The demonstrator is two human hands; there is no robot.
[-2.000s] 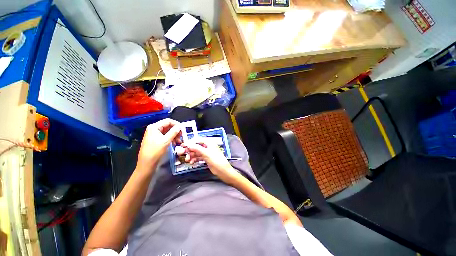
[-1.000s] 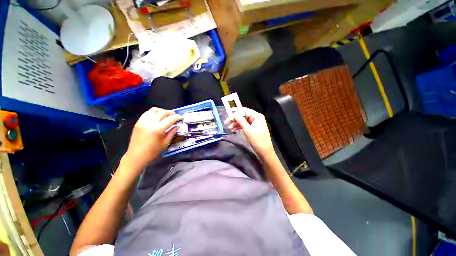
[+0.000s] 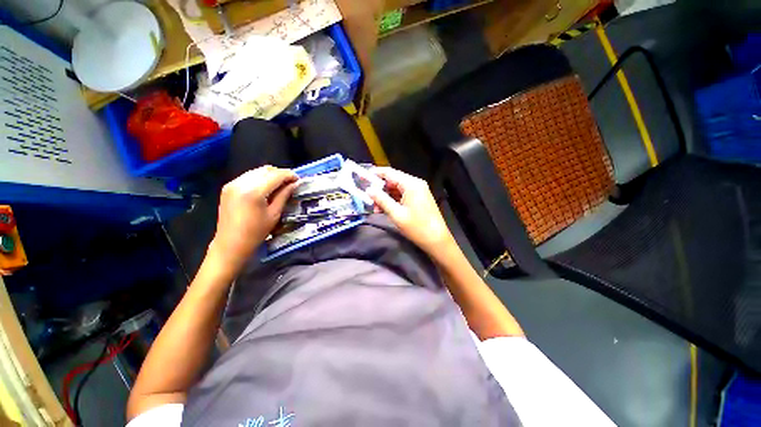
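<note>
A blue parts tray (image 3: 315,238) rests on the wearer's lap, with small silver, dark and white items (image 3: 321,207) in it. My right hand (image 3: 410,207) holds a small white frame-like piece (image 3: 357,182) between thumb and fingers, over the tray's right end. My left hand (image 3: 250,208) is at the tray's left end, fingers bent over its edge. Its fingertips are partly hidden, and whether it grips the tray or an item cannot be told.
A large blue bin (image 3: 200,157) with red (image 3: 167,125) and white bags (image 3: 267,79) stands ahead, by a round white lid-like object (image 3: 117,46). A chair with a brown beaded back (image 3: 542,158) is at right. An orange control box (image 3: 10,242) is at the left edge.
The right hand has brought the white piece from beside the tray to over its right end. The left hand has drawn back from inside the tray to its left edge. The view has shifted slightly.
</note>
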